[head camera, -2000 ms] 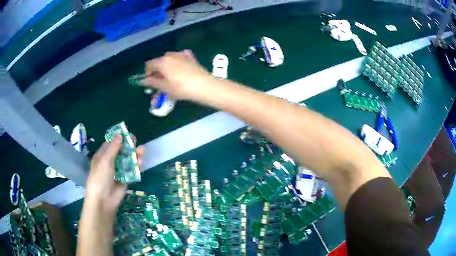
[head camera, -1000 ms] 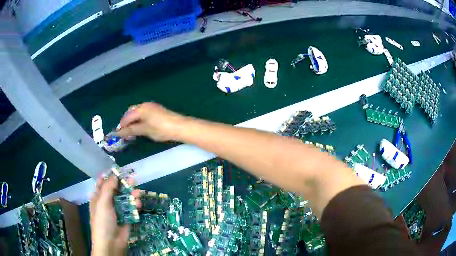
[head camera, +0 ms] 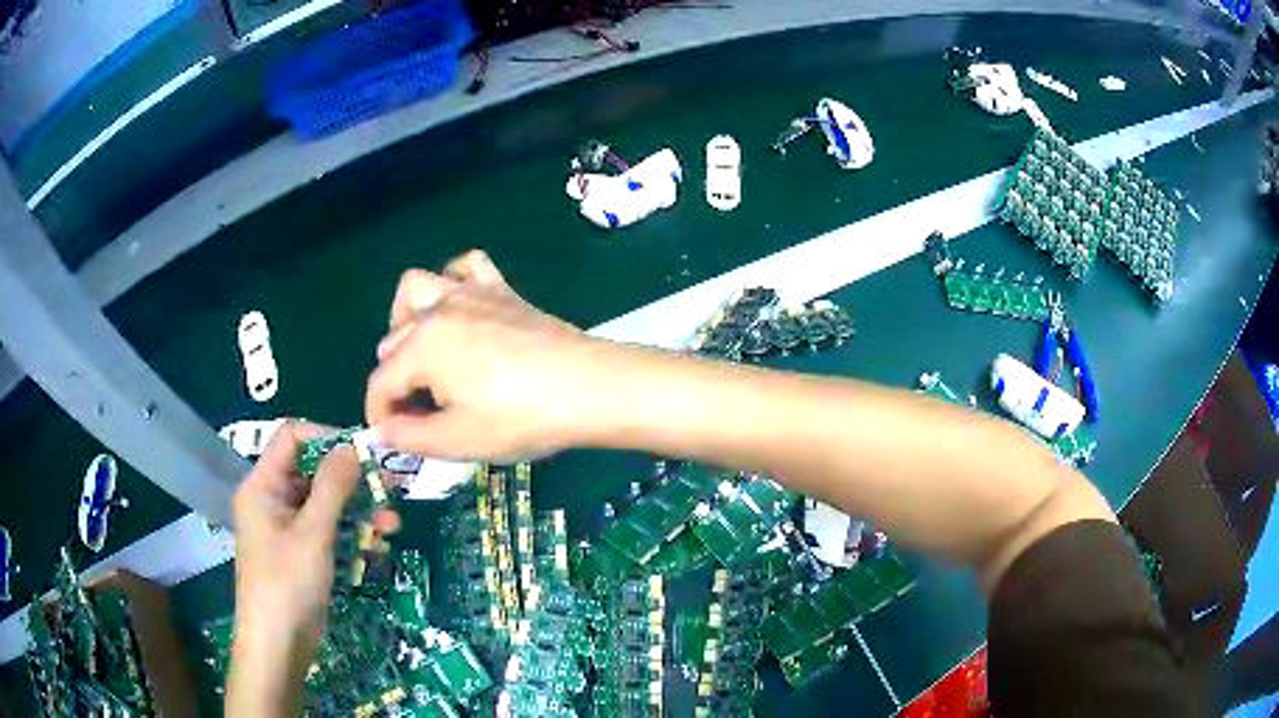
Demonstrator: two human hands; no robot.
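My left hand [head camera: 292,512] holds a green PCB strip [head camera: 330,452] at the lower left, above the bench. My right hand [head camera: 456,368] is brought against it, fingers bent, at the strip's right end. A white housing [head camera: 432,477] shows just below my right hand; whether the fingers touch it is unclear. The right fingertips are partly hidden, so I cannot tell what they pinch. Many PCB strips [head camera: 638,631] lie piled on the bench below my hands.
White housings [head camera: 631,190] and cover plates [head camera: 722,173] lie on the green belt. A pale rail [head camera: 786,281] divides belt and bench. PCB panels [head camera: 1052,205], blue nippers [head camera: 1069,365] and a housing [head camera: 1035,396] are at right. A blue basket [head camera: 372,68] stands behind; a board box [head camera: 161,652] is lower left.
My right hand has come from the belt to the left hand and its strip. The housing it was reaching at on the belt is gone from there, and a housing now shows beneath my hands.
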